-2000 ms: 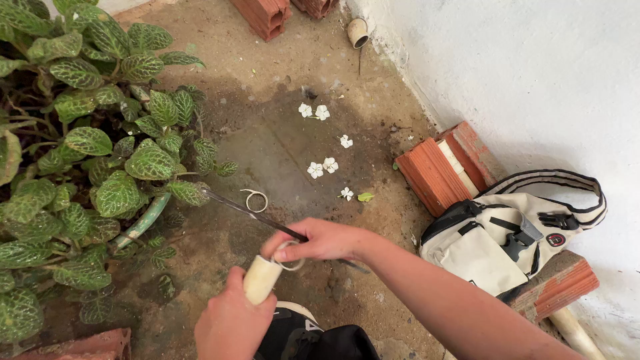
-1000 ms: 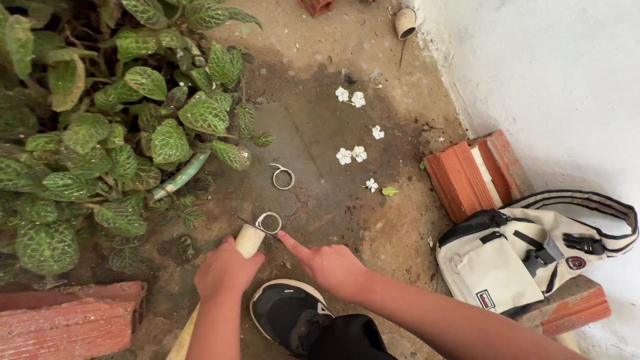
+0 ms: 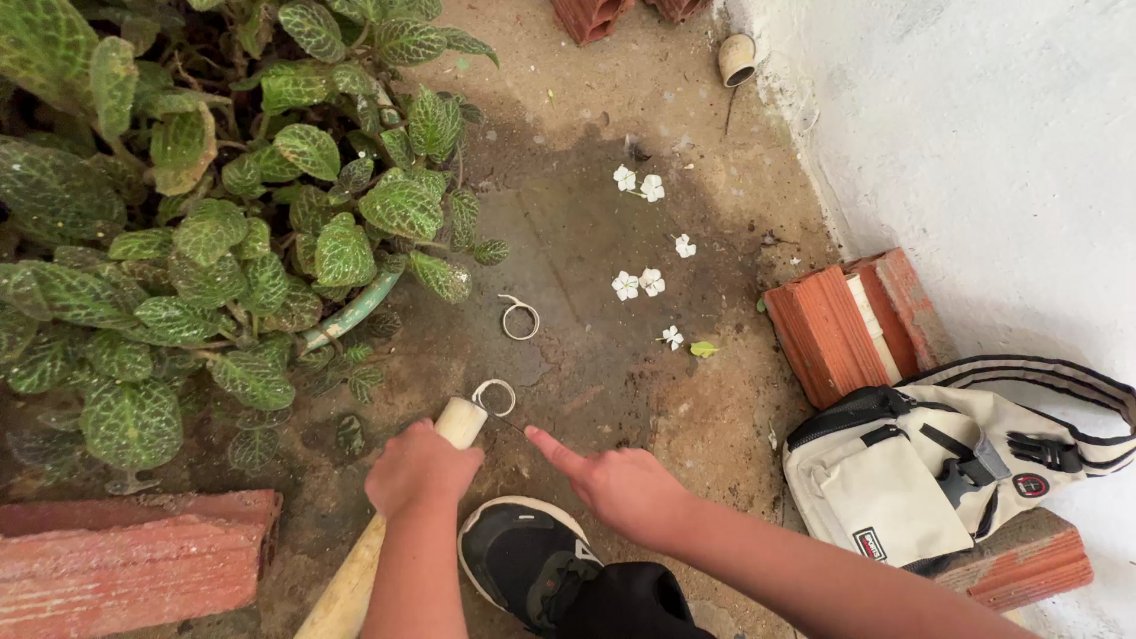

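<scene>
My left hand (image 3: pixel 422 470) grips a pale, stained pole or pipe (image 3: pixel 342 581) just below its upper end. At that end lies a thin, pale ring (image 3: pixel 494 397); whether it is still joined to the pole cannot be told. A thin dark blade (image 3: pixel 504 421) runs from the pole's end to my right hand (image 3: pixel 621 493), whose index finger is stretched out along it while the other fingers are curled; its grip is partly hidden. Just above, a second pale ring with a loose tail (image 3: pixel 521 319) rests on the wet floor.
A leafy plant (image 3: pixel 213 231) in a green-rimmed pot fills the left. Red bricks (image 3: pixel 133 564) lie lower left, more at right (image 3: pixel 821 333). A cream bag (image 3: pixel 896 479) leans by the white wall (image 3: pixel 985 160). White flowers (image 3: pixel 652 282) and a short pipe piece (image 3: pixel 737 60) lie beyond. My shoe (image 3: pixel 524 555) is below.
Two seconds ago my right hand was at the pole's end with a ring by its fingers and the long dark blade across it; it now sits to the right of the pole. The view has shifted.
</scene>
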